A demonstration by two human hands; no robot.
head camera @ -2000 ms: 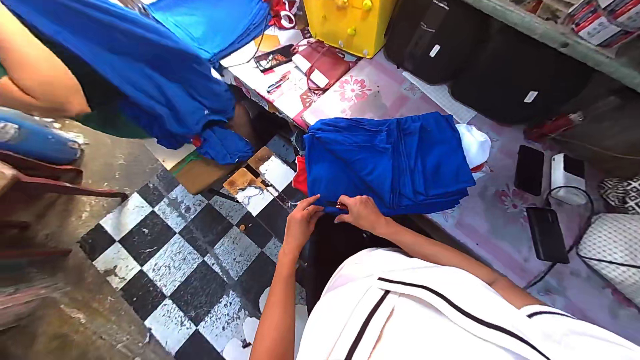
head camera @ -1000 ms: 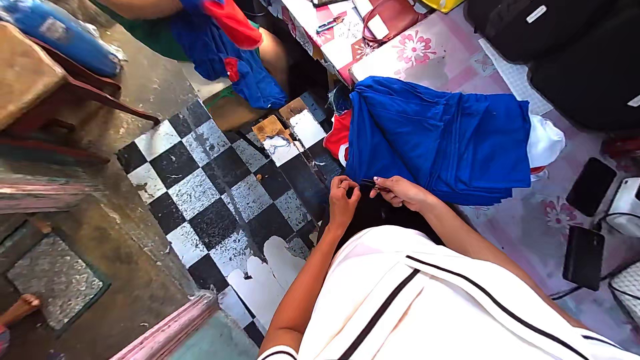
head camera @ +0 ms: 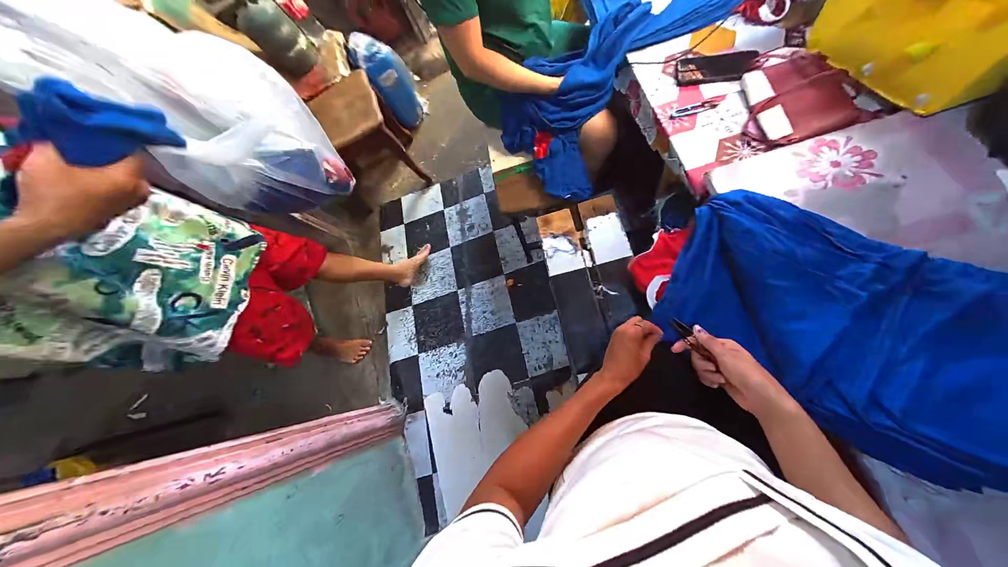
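Observation:
A stack of blue cloth (head camera: pixel 835 315) lies on the table at the right, its near left corner reaching over the edge to my hands. My left hand (head camera: pixel 632 346) pinches that corner of the blue cloth between thumb and fingers. In my right hand (head camera: pixel 728 366) are small dark thread snips (head camera: pixel 694 340), their tip pointing toward the pinched corner. Whether the blades touch the cloth cannot be told. Red and white cloth (head camera: pixel 658 264) shows beside the stack's left edge.
A person in green holds blue cloth (head camera: pixel 579 87) beyond the table. Another person at left holds blue cloth (head camera: pixel 94 122) near a large plastic bag (head camera: pixel 197 102). The table (head camera: pixel 843 169) bears a phone (head camera: pixel 715 68), a pen (head camera: pixel 693 108) and a maroon pouch (head camera: pixel 807 98). Tiled floor (head camera: pixel 472 299) lies below.
The view has swung left. A person with a plastic bag now shows at the left, where one second ago only a foot was visible. My hands remain at the cloth's corner.

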